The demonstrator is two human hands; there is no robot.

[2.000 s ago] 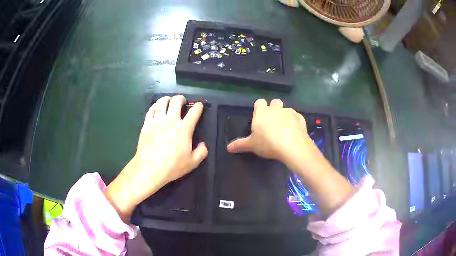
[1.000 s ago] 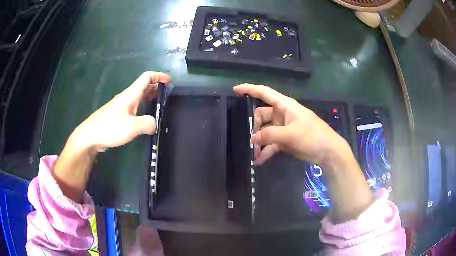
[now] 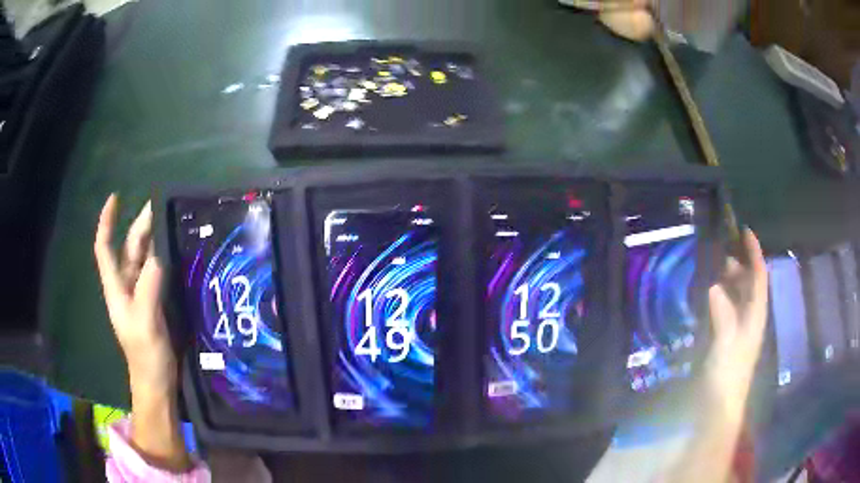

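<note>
A black four-slot phone tray (image 3: pixel 462 311) lies across the middle of the view, with a lit smartphone (image 3: pixel 382 316) screen up in each slot. All screens show a blue-purple swirl; the left three show large clock digits, and the rightmost phone (image 3: pixel 658 283) shows a white bar near its top. My left hand (image 3: pixel 137 292) is at the tray's left edge, fingers along its side. My right hand (image 3: pixel 738 321) is at the tray's right edge, blurred. Both hands hold the tray by its ends.
A black small-parts tray (image 3: pixel 391 149) with many tiny yellow, white and silver bits lies behind. Dark stacked trays (image 3: pixel 52 123) stand at the left. A blue bin (image 3: pixel 38 424) is at lower left. More lit phones (image 3: pixel 787 311) lie at the right.
The two left phones, tilted on edge in my hands a second ago, now lie screen up and lit in their slots. My hands have moved outward to the tray's two ends.
</note>
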